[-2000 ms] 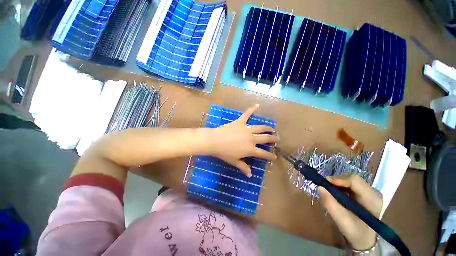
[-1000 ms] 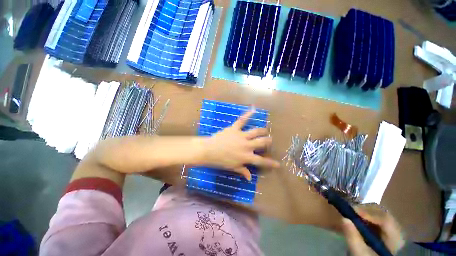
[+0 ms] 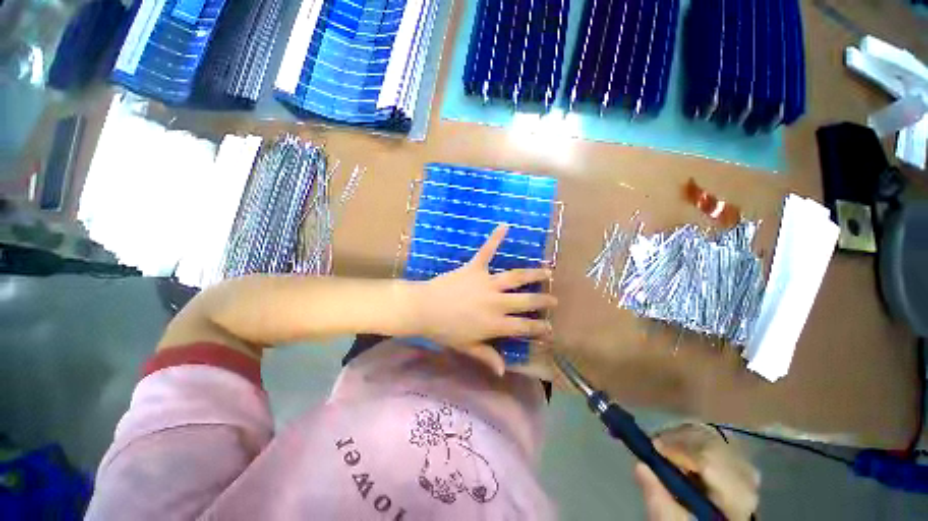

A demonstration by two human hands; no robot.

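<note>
A blue solar cell panel (image 3: 483, 209) with pale lines lies flat at the table's front edge. Thin silvery ribbon shows along its left and right sides. My left hand (image 3: 478, 305) lies on its lower part with fingers spread, bare, pressing flat and covering part of the surface. My right hand (image 3: 702, 470) holds a black soldering iron (image 3: 636, 438) like a pen. The iron's thin metal tip is near the panel's lower right edge, by my left fingertips; whether it touches is unclear.
White strips (image 3: 148, 198) and silvery ribbons (image 3: 280, 214) lie left. A loose ribbon pile (image 3: 697, 280), amber tape (image 3: 711, 201) and white strips (image 3: 794, 290) lie right. Curved blue stacks (image 3: 356, 56) and dark cell stacks (image 3: 623, 51) stand behind. A dark block (image 3: 853, 178) lies far right.
My left hand has moved down the panel towards the front edge. The iron has moved from beside the ribbon pile to the panel's lower right edge. The whole view has also shifted.
</note>
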